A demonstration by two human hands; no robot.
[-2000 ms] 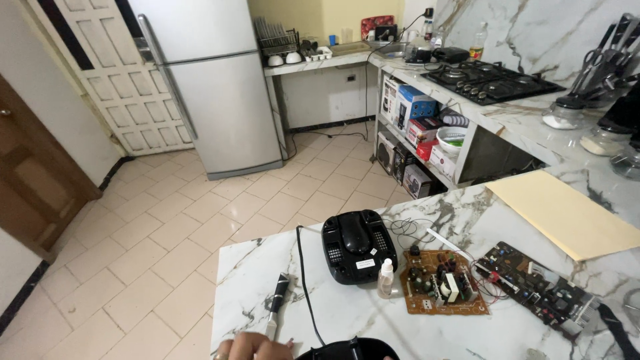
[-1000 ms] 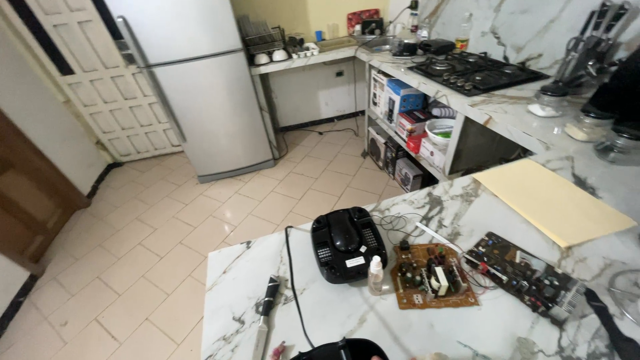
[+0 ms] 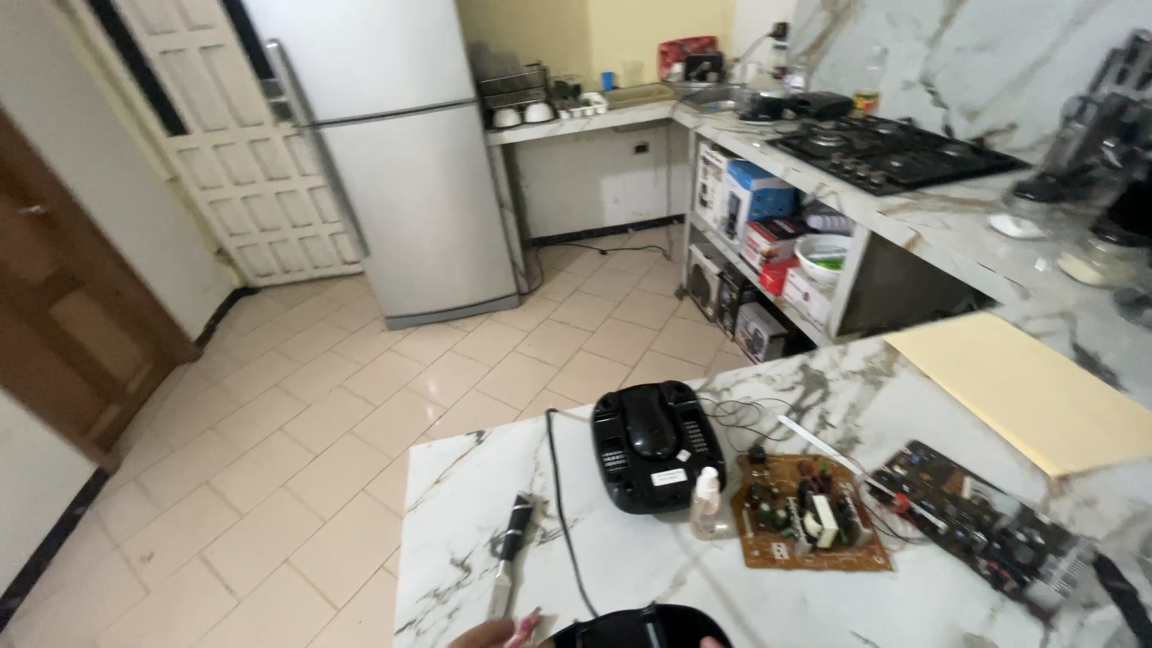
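Observation:
At the bottom edge, my left hand (image 3: pixel 484 634) shows only in part, with its fingers beside a small pinkish-red piece (image 3: pixel 525 627); whether it grips this piece is unclear. One fingertip of my right hand (image 3: pixel 711 643) touches or nearly touches the right side of a black plastic housing (image 3: pixel 643 627), cut off by the frame. A black-handled knife (image 3: pixel 508 549) lies above my left hand. Behind the housing sit a black corded device base (image 3: pixel 655 445), a small clear spray bottle (image 3: pixel 706 508) and a brown circuit board (image 3: pixel 810 513).
On the marble table (image 3: pixel 450 486), a darker circuit board (image 3: pixel 981 522) lies at right, with a beige folder (image 3: pixel 1026 391) behind it. A black cable (image 3: pixel 560 504) runs toward the housing. Beyond stand a fridge (image 3: pixel 414 198), shelves of boxes (image 3: pixel 760 202) and a gas hob (image 3: pixel 891 153).
My left hand, in view two seconds ago and out of sight one second ago, shows again at the bottom edge. The black housing remains at the bottom of the view.

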